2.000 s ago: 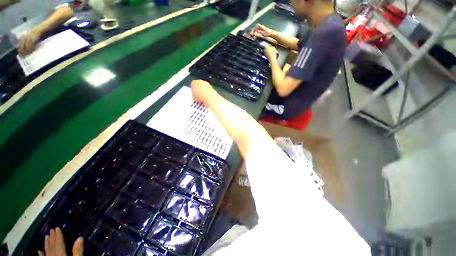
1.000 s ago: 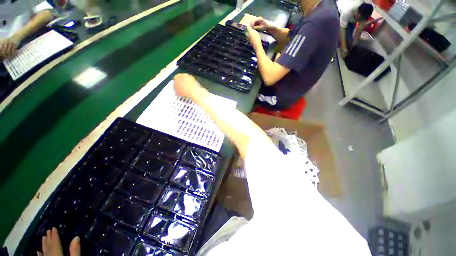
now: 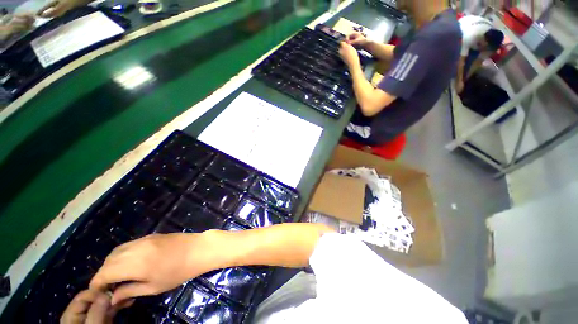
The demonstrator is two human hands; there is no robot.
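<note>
The glossy black blister tray (image 3: pixel 190 190) lies on the bench in front of me, its pockets holding dark shiny parts. My right hand (image 3: pixel 142 269) reaches across the tray to its near left part, fingertips together. My left hand (image 3: pixel 89 309) is at the bottom left edge of the picture, partly cut off, its fingertips meeting those of my right hand. Something tiny and pale may be between the fingertips, too small to tell. The white sticker sheet (image 3: pixel 266 136) lies beyond the tray; its print is washed out.
A green conveyor belt (image 3: pixel 158 69) with a pale rail runs along the left. A seated person (image 3: pixel 412 76) works at another black tray (image 3: pixel 307 69). A cardboard box (image 3: pixel 424 221) with waste paper stands below the bench edge. Another person crouches by a metal rack.
My right hand has moved from the sticker sheet back across the tray to my left hand. My left hand's fingers, spread before, are now drawn together. More of the cardboard box shows.
</note>
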